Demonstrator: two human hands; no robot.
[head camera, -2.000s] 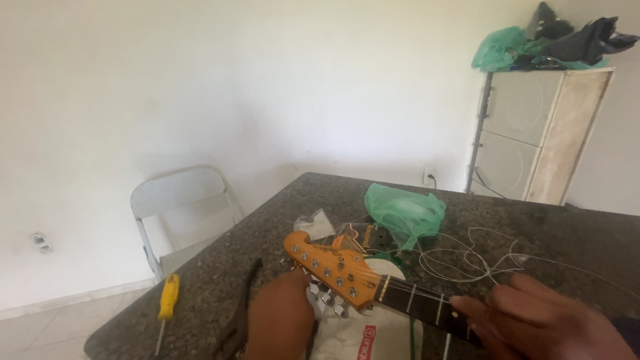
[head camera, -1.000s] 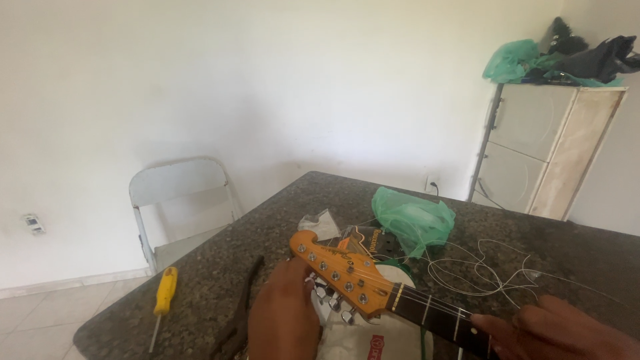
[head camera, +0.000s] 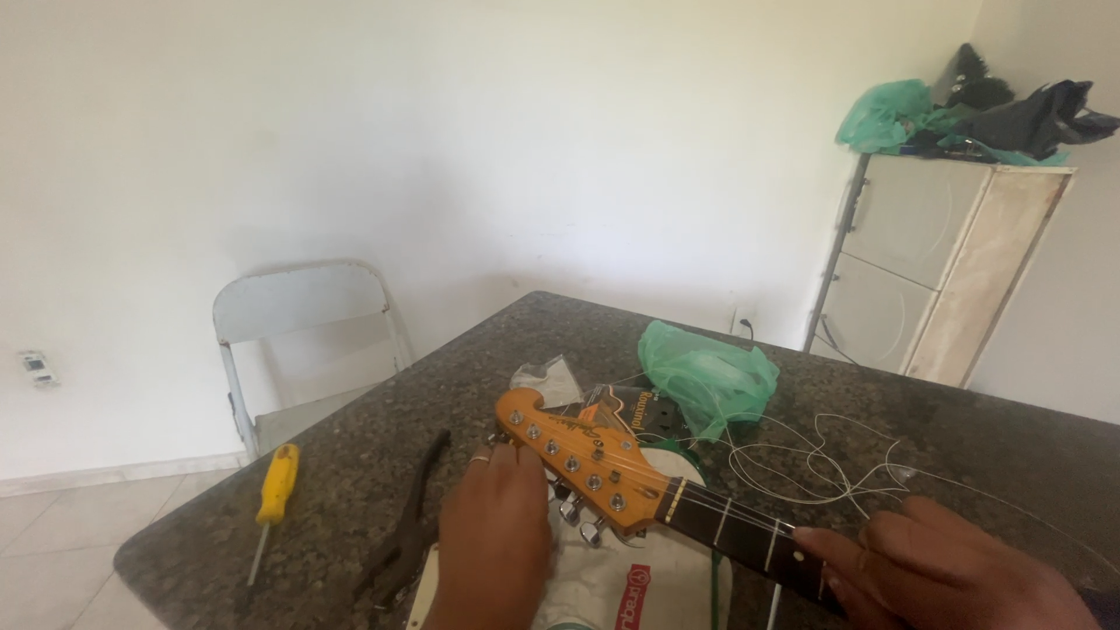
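Note:
An electric guitar's wooden headstock (head camera: 582, 455) with metal tuning pegs lies over a white item with a red printed label (head camera: 634, 595). My left hand (head camera: 494, 534) grips a tuning peg at the headstock's lower edge; the peg itself is hidden by the fingers. At the dark fretboard (head camera: 744, 534), my right hand (head camera: 936, 560) has its fingertips on the strings near the first frets. Thin loose guitar strings (head camera: 822, 472) lie coiled on the table beyond the neck. The guitar's body is out of view.
On the dark granite table (head camera: 341, 455) lie a yellow-handled screwdriver (head camera: 278, 486), dark pliers (head camera: 407, 525), a clear plastic packet (head camera: 549, 381), a printed string packet (head camera: 643, 411) and a green plastic bag (head camera: 709, 372). A white folding chair (head camera: 302, 302) stands behind the left edge, a cabinet (head camera: 919, 236) at back right.

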